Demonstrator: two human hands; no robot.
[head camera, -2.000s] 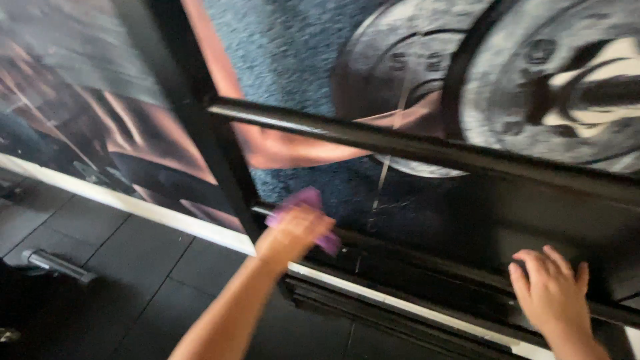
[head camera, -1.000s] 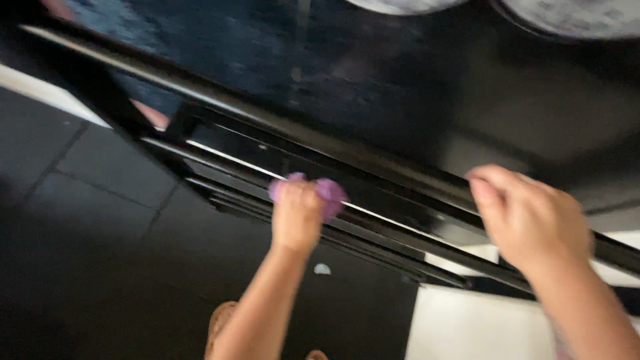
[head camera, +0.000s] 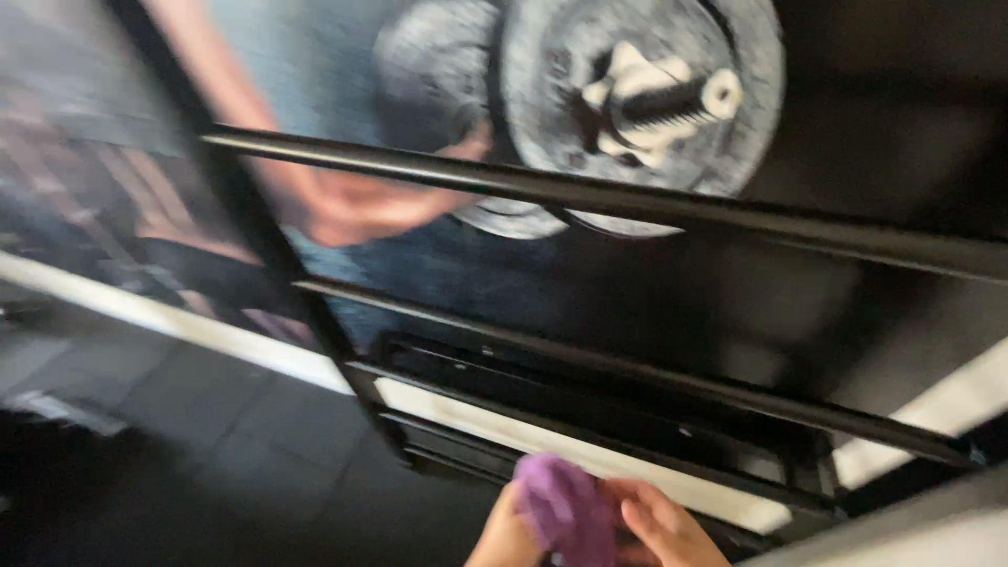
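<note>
Low in the head view, my left hand (head camera: 504, 529) grips a bunched purple cloth (head camera: 561, 504). Close beside it on the right is my right hand (head camera: 665, 520), its fingers bent towards the cloth; blur hides whether they grip it. Both hands are in front of the lower rails of a black metal rack. The rack's upper round bar (head camera: 472, 175) and a thinner bar (head camera: 598, 358) below it run across the view above my hands.
Behind the rack is a wall mural with printed weight plates (head camera: 535, 94). A black upright post (head camera: 236, 197) stands at the left. A white baseboard (head camera: 173, 327) borders the dark tiled floor (head camera: 236, 465). A grey metallic object (head camera: 67, 411) lies at the far left.
My right hand has left the rack's bar and come beside my left hand. The purple cloth has come away from the bar in my left hand. The view has tilted up.
</note>
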